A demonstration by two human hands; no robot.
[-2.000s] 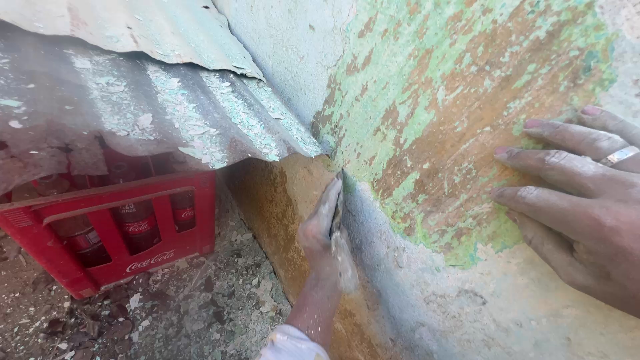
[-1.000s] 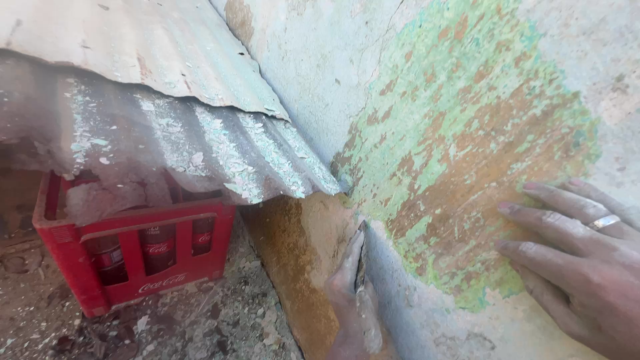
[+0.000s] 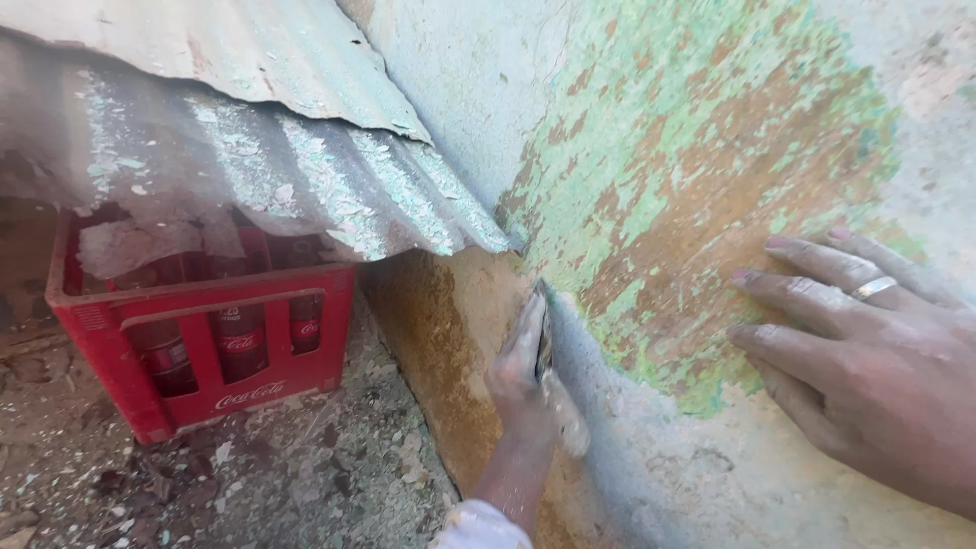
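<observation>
My left hand [image 3: 530, 374], dusty with pale powder, is closed around a thin dark-edged scraping tool [image 3: 544, 343], seen almost edge-on. The tool's tip points up along the wall's corner, just below the end of the corrugated sheet. My right hand [image 3: 846, 328], with a ring on one finger, rests spread on the wall [image 3: 709, 221], holding nothing. Beneath its fingertips the surface shows brown plaster with peeling green paint, surrounded by whitish paint. Most of the tool is hidden by the left hand.
Corrugated metal sheets [image 3: 305, 164] strewn with paint flakes slope against the wall at the upper left. Under them stands a red Coca-Cola crate [image 3: 252, 293] holding several bottles [image 3: 241, 343]. Paint chips and debris cover the rough ground [image 3: 305, 465].
The view has shifted since two seconds ago. My left hand keeps its hold on the tool near the corner, and my right hand stays against the wall.
</observation>
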